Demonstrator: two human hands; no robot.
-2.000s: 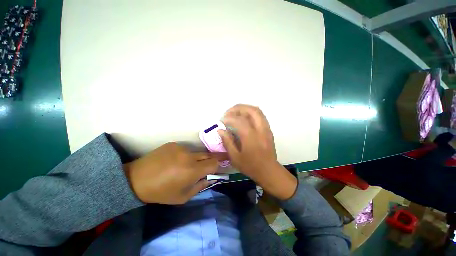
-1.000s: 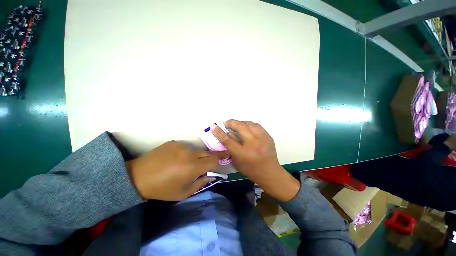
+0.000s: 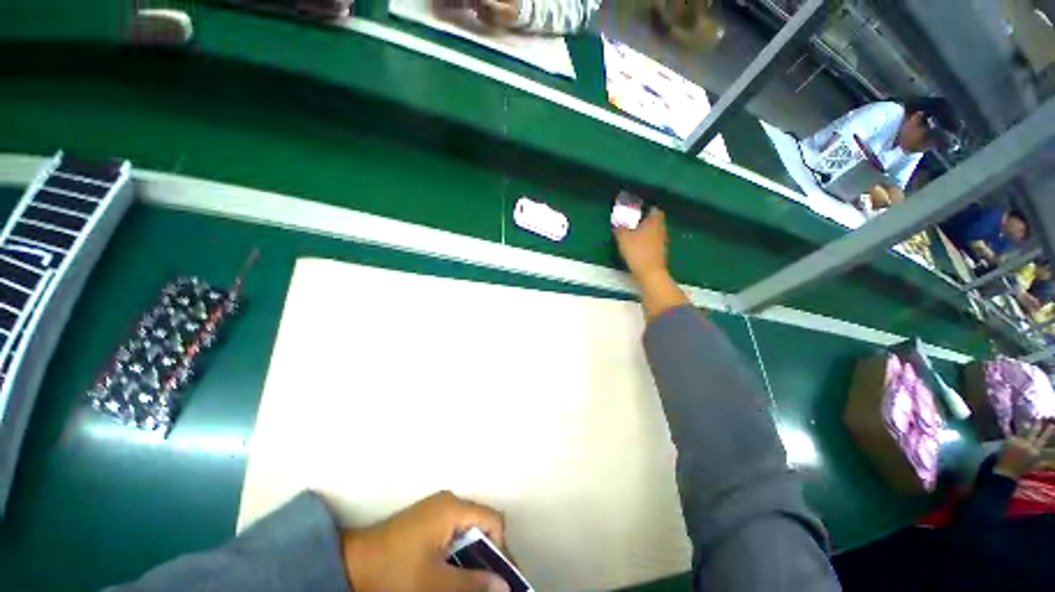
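My right hand (image 3: 644,245) reaches over the pale rail onto the green surface beyond it. Its fingers are on a small white-and-pink plastic housing (image 3: 626,211). A second white-and-pink housing (image 3: 540,219) lies on that surface to its left, not touched. My left hand (image 3: 428,544) is low over the near edge of the cream mat (image 3: 463,405). It holds a black striped sheet (image 3: 480,555) with a white border, partly hidden by the fingers and tilted.
A dark speckled stack of board panels (image 3: 162,353) lies left of the mat. A long white tray with striped sheets (image 3: 52,249) is at the far left. A cardboard box of pink parts (image 3: 885,422) is at right. Metal posts (image 3: 891,185) and other people (image 3: 885,139) are beyond.
The view has tilted up and forward. My right hand has moved from the near mat edge to beyond the rail with the housing. My left hand has let go of the housing and keeps the sheet.
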